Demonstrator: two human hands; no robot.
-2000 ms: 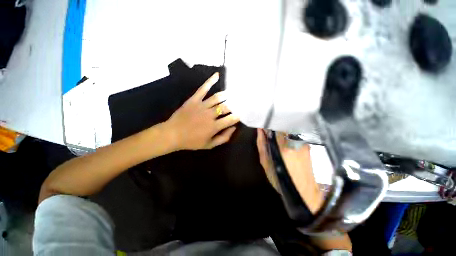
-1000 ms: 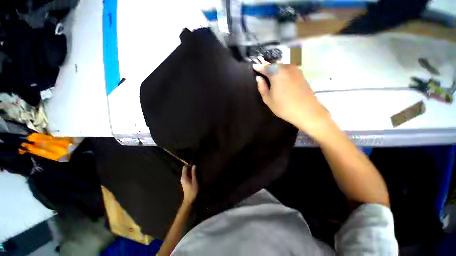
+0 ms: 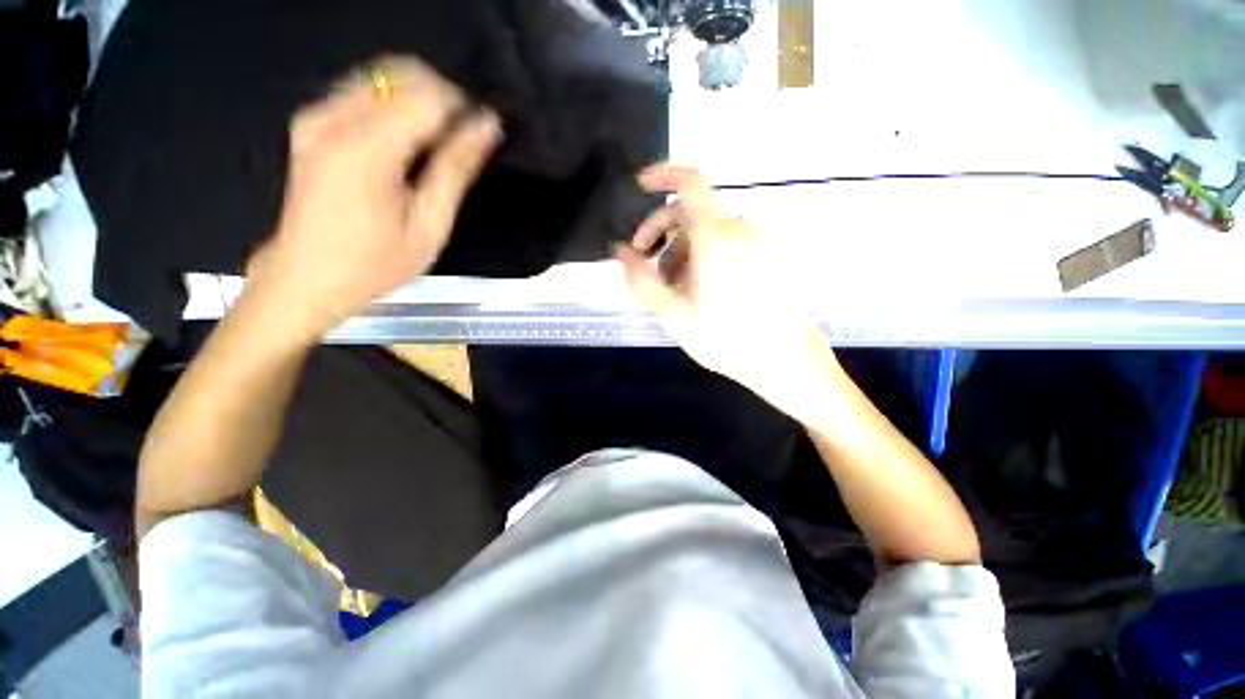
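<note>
A large black fabric panel (image 3: 546, 82) lies on the machine table left of the needle area, its right edge below the presser foot (image 3: 658, 34). My left hand (image 3: 376, 191), wearing a ring, is blurred over the panel with bent fingers; whether it grips cloth cannot be told. My right hand (image 3: 717, 273) is at the panel's lower right corner, palm over the pale table, fingers apart and curved, with no cloth visibly gripped. Only the lower metal parts of the sewing machine show at the top edge.
A brown bar (image 3: 796, 44) lies right of the needle. Farther right are green-red thread snips (image 3: 1185, 187), a small dark flat piece (image 3: 1182, 111) and another brown bar (image 3: 1107, 255). A measuring tape (image 3: 546, 329) runs along the table's front edge. Dark cloth (image 3: 382, 451) hangs below it; orange material (image 3: 62, 355) is at left.
My left hand has risen from the cloth's lower edge onto the table area. My right hand has moved down and left from beside the needle. The panel now spreads farther left and up.
</note>
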